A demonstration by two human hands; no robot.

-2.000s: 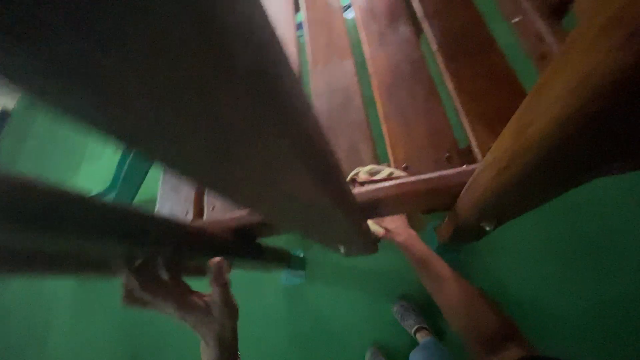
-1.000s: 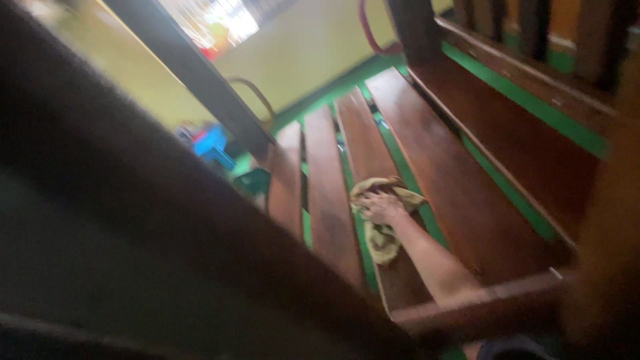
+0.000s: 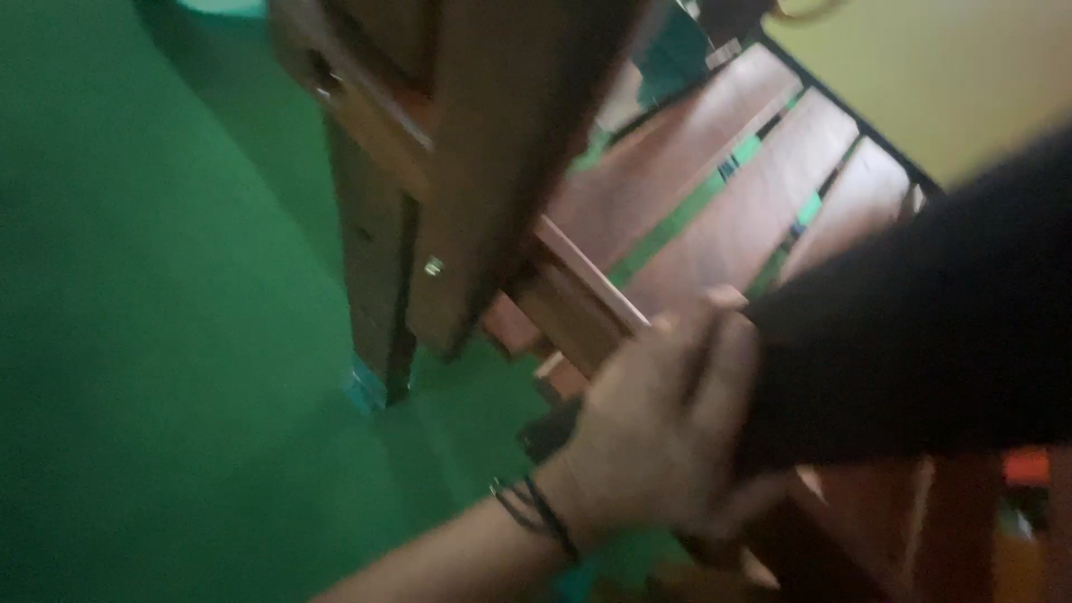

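My left hand (image 3: pixel 662 427), with a dark cord bracelet (image 3: pixel 536 515) at the wrist, is wrapped around a dark wooden beam (image 3: pixel 904 335) that runs in from the right. Its fingers lie over the upper side and the thumb is below. Beyond the hand are the reddish-brown wooden slats (image 3: pixel 737 209), with green floor visible between them. A wooden rail (image 3: pixel 578 310) crosses the slat ends. Neither my right hand nor the cloth shows in this view.
A thick wooden post (image 3: pixel 502 167) with a metal bolt rises left of the slats, beside a wooden leg (image 3: pixel 373 268). Green floor (image 3: pixel 184 335) spreads at left, and a yellowish wall (image 3: pixel 946 75) stands at upper right. More reddish wood (image 3: pixel 963 528) shows at lower right.
The view has swung strongly. A second ago a hand pressed a yellowish cloth on the slats; both are now out of view. My left hand, unseen then, now shows around the beam.
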